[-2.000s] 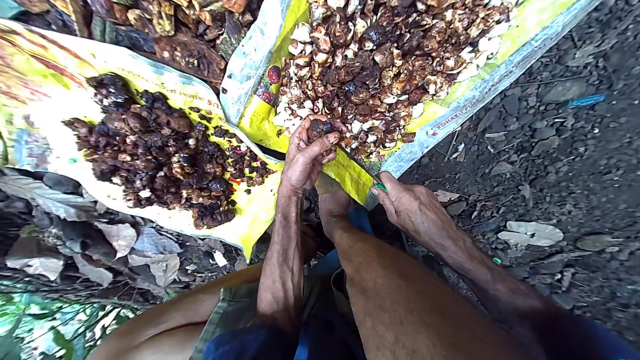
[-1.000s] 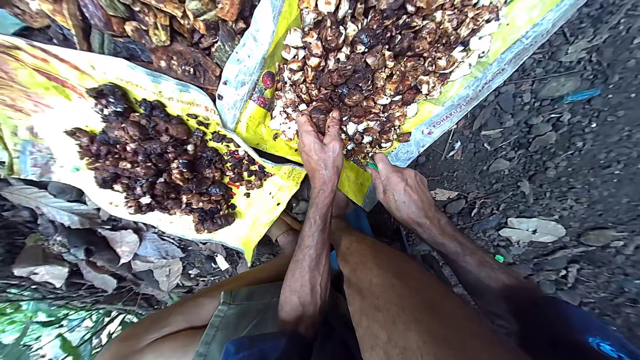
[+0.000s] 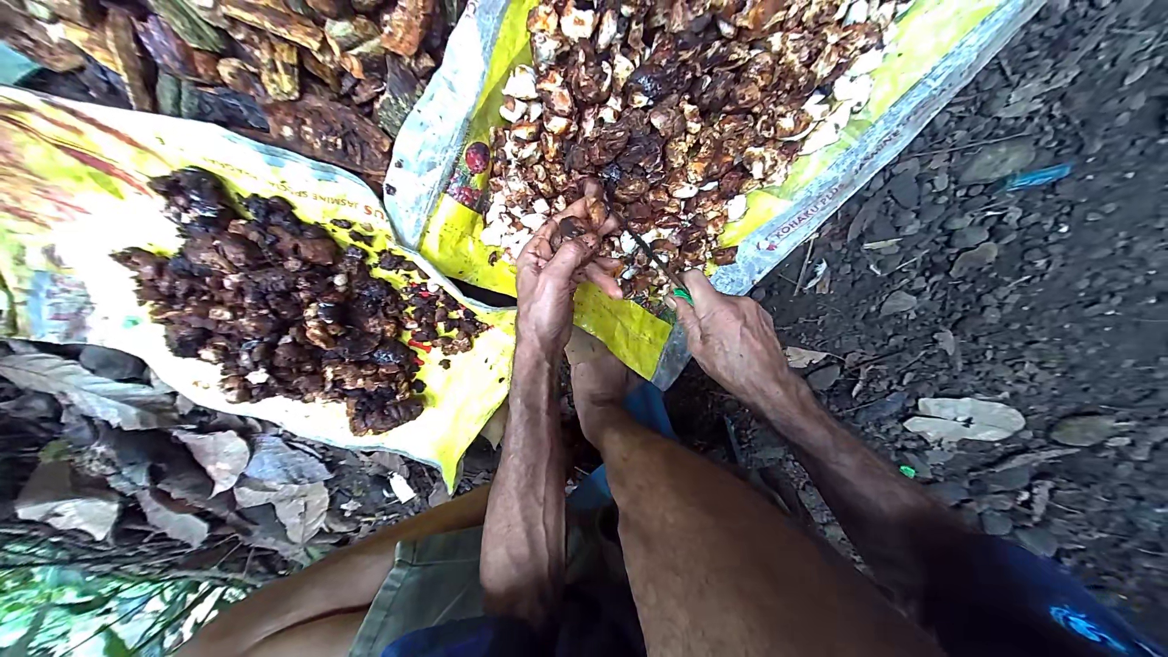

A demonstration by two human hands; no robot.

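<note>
My left hand (image 3: 561,265) holds a small brown, wet-looking piece (image 3: 584,228) between thumb and fingers over the lower edge of the right-hand pile. My right hand (image 3: 725,328) grips a thin-bladed knife (image 3: 652,255) with a green handle, its blade pointing up and left toward that piece. Beneath and beyond both hands spreads a pile of brown and whitish cut pieces (image 3: 675,119) on a yellow woven sack (image 3: 639,333). On a second printed sack (image 3: 474,383) at the left lies a heap of dark brown, sticky clumps (image 3: 274,292).
Brown and greenish husk-like pieces (image 3: 283,64) lie at the top left. My bare leg (image 3: 712,538) and foot are close below the sacks. Dark soil (image 3: 1049,301) with stones and dry leaves (image 3: 965,420) stretches along the right; more dry leaves (image 3: 68,502) lie at the lower left.
One second ago my left hand reached down into the right-hand pile. It is now raised nearer the knife with a piece in its fingers, and the blade shows again.
</note>
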